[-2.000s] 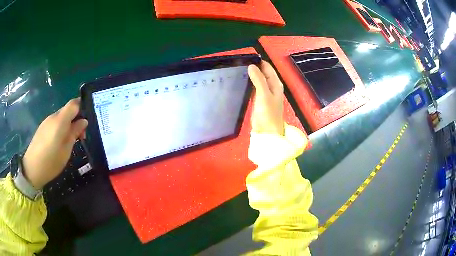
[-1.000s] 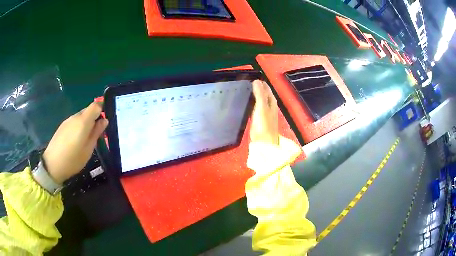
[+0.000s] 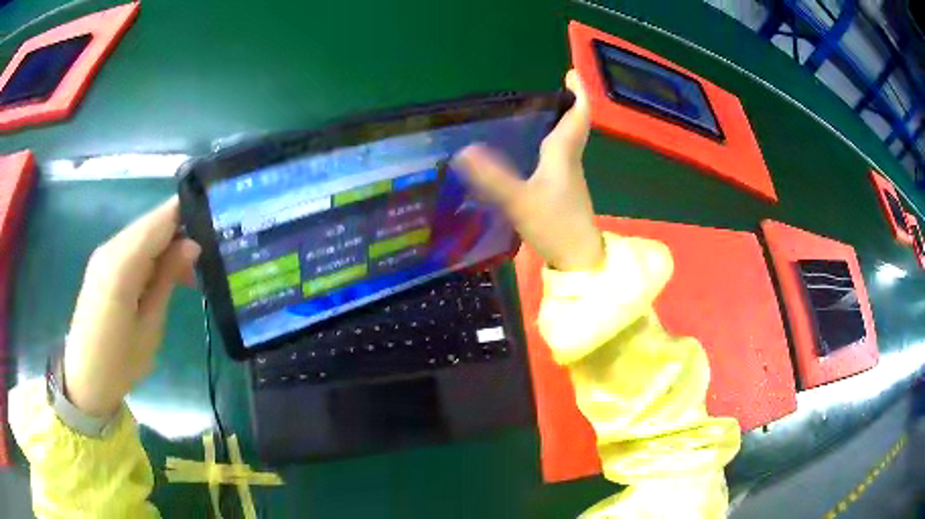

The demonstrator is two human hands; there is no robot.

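A black-framed tablet (image 3: pixel 350 228) is held tilted above a black keyboard (image 3: pixel 406 405) on the green bench. Its screen shows a test menu with green cells over a blue desktop. My left hand (image 3: pixel 127 289) grips the tablet's left edge. My right hand (image 3: pixel 553 193) is at the right edge, with fingers behind the top right corner and the thumb, blurred, over the screen. The tablet hides the keyboard's upper part; whether they touch cannot be told. A bare orange-red foam pad (image 3: pixel 659 355) lies right of the keyboard.
Waiting tablets lie on foam pads at upper right (image 3: pixel 659 89), far right (image 3: pixel 834 304) and upper left (image 3: pixel 43 69). Another pad's edge (image 3: pixel 12 218) shows at left. A black cable (image 3: pixel 211 375) runs down to crossed yellow tape (image 3: pixel 225 473). Blue racks (image 3: pixel 842 66) stand at upper right.
The view has turned left. The tablet is now over the keyboard instead of the foam pad. Its screen changed from a white window to the test menu. My right thumb has moved over the screen.
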